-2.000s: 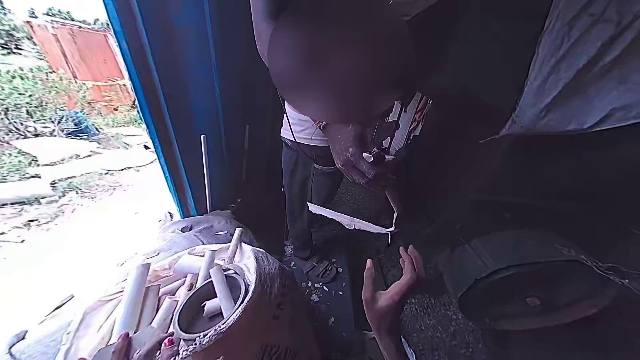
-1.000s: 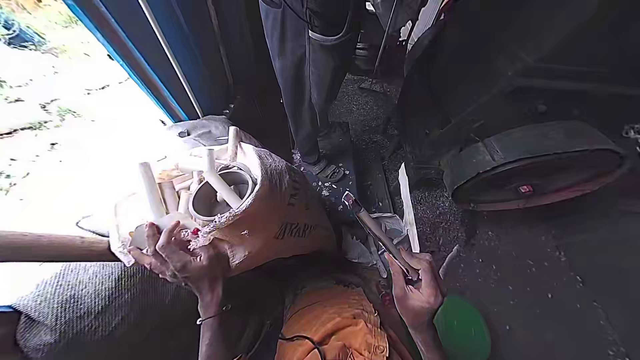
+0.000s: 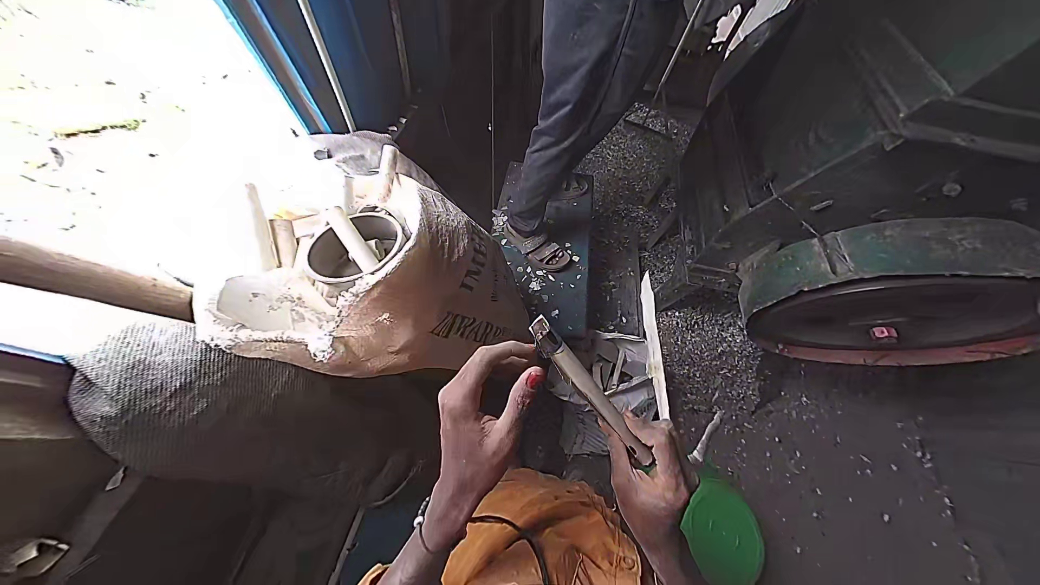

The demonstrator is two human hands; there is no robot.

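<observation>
My right hand [image 3: 654, 479] grips the lower end of a slim rod-like piece [image 3: 593, 394], which slants up to the left and has a dark, metallic-looking fitting at its upper end. Close beside that fitting is my left hand [image 3: 487, 414], its thumb and fingers apart; a slight touch cannot be ruled out. To the left stands a printed woven sack [image 3: 414, 317]. In its mouth are a round ring or pipe end [image 3: 313, 256] and several pale sticks, one of them [image 3: 351, 237] lying across the ring.
A person in dark trousers [image 3: 569, 97] and sandals stands on a board [image 3: 569, 284] ahead. A dark machine with a large wheel [image 3: 894, 309] is at the right. A green round object [image 3: 723, 528] lies by my right forearm. A pole [image 3: 89, 276] extends from the left. Chips litter the floor.
My left hand has moved from the sack's mouth to beside the rod's upper end. Two seconds ago my right hand was raised with nothing in it; now it holds the rod. The view has tilted down.
</observation>
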